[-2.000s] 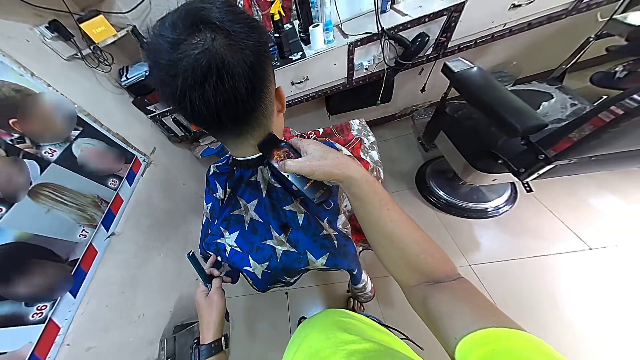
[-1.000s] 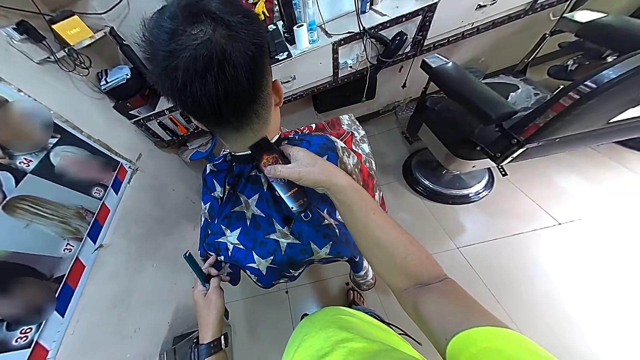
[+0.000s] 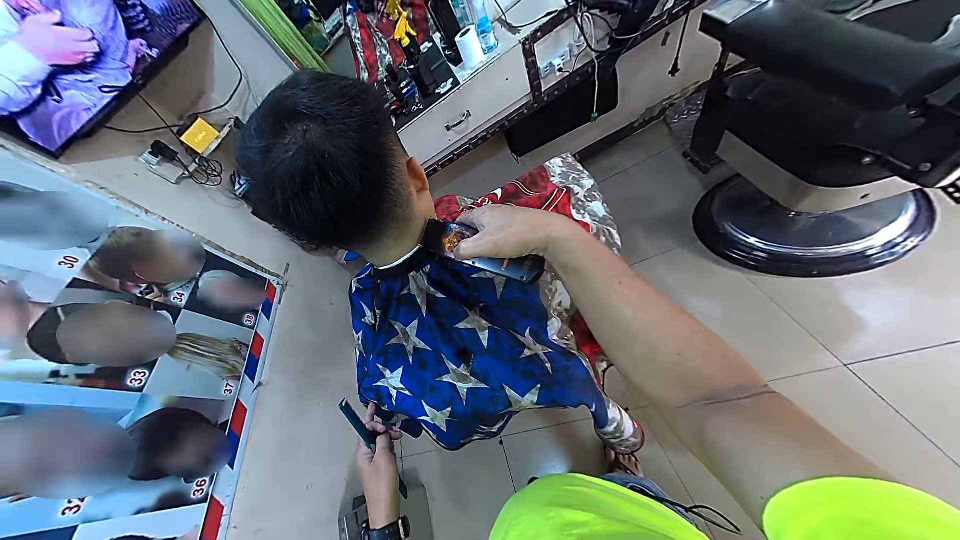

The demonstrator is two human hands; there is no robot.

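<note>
A person with short dark hair [image 3: 322,150] sits with their back to me, wearing a blue barber cape with stars [image 3: 457,360] and a dark band round the neck. My right hand [image 3: 506,232] grips a dark electric hair clipper [image 3: 510,266], its head close to the side of the neck, over the cape's collar. Low on the left, my left hand [image 3: 381,442] holds a dark green comb [image 3: 357,425] beside the cape's lower edge. Some of its fingers are hidden, and so is the clipper's blade edge.
A black barber chair on a round metal base [image 3: 814,225] stands at right. Ahead is a white drawer counter [image 3: 480,109] with a paper roll [image 3: 470,46], bottles and hanging cables. A framed hairstyle poster [image 3: 244,405] and a screen [image 3: 82,60] are on the left.
The view has shifted, bringing the screen into sight. My right hand still has the clipper near the neck, with its body now lying more sideways than a second ago. My left hand keeps the comb low.
</note>
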